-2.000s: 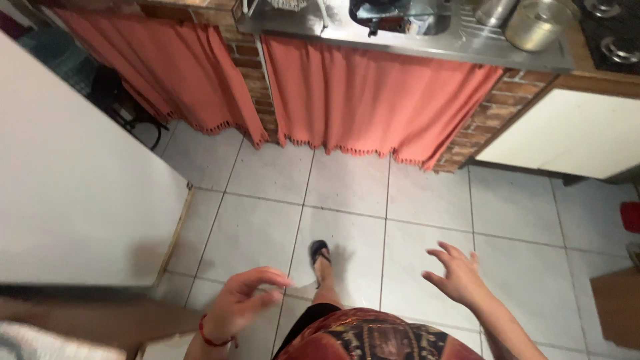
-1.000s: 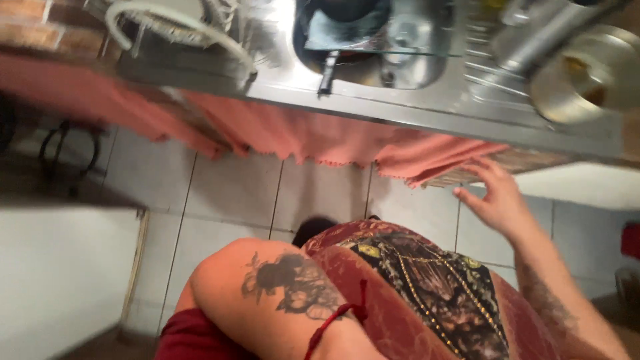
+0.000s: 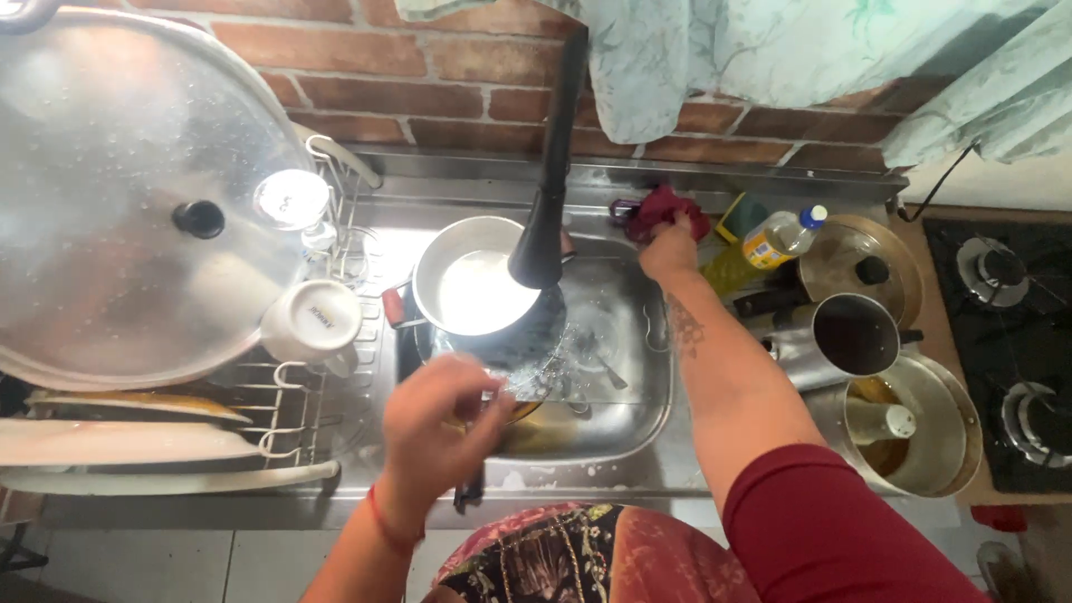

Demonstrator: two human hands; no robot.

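Observation:
My right hand (image 3: 672,244) reaches to the back of the steel counter, its fingers on a crumpled dark red cloth (image 3: 662,209). Over the front left of the sink (image 3: 620,435) is my left hand (image 3: 448,419), blurred, fingers curled, with nothing plainly in it. A white-lined pot (image 3: 477,289) with reddish handles sits in the sink below the black faucet (image 3: 548,201). Beneath it, dark cookware and a clear glass lid are partly hidden. A yellow and green sponge (image 3: 742,218) and a bottle of yellow-green liquid (image 3: 766,247) stand right of the cloth.
On the left, a dish rack (image 3: 285,402) holds a large metal lid (image 3: 126,193), a white mug (image 3: 314,322) and plates. At right are a metal pot (image 3: 854,335), a tube pan (image 3: 930,419), a round lid (image 3: 871,243) and a black stovetop (image 3: 1005,335). Pale curtains hang above.
The view has swung up from the floor to the sink and wall. My right hand has moved from near the counter's front edge to the cloth at the back.

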